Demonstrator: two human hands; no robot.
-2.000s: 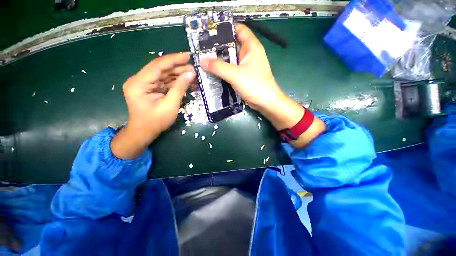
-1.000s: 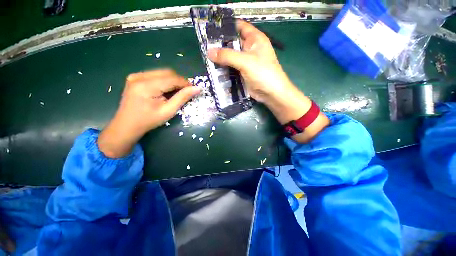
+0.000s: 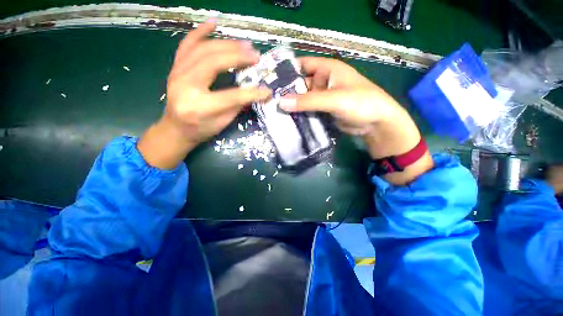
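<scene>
An opened phone unit (image 3: 290, 126) is held over the dark green mat, tilted and blurred by motion, its silver-white middle with dark strips facing up. My right hand (image 3: 355, 99) grips its right side, thumb on the face. My left hand (image 3: 207, 89) is at the phone's upper left, thumb tip and fingers at its circuit end; the blur hides whether it holds anything. Tiny white flakes (image 3: 250, 146) lie heaped on the mat left of and under the phone, with single ones scattered around.
A worn whitish rail (image 3: 346, 48) crosses behind the hands. Beyond it lie dark phone units (image 3: 394, 12). At the right are a blue bin (image 3: 454, 92), clear plastic bags (image 3: 500, 117) and a silver spool (image 3: 512, 171). Another person's blue sleeve (image 3: 536, 216) shows at the right edge.
The left hand has moved up from beside the flake heap to the phone's circuit end. The phone and right hand sit lower and further right in view. The view has also shifted.
</scene>
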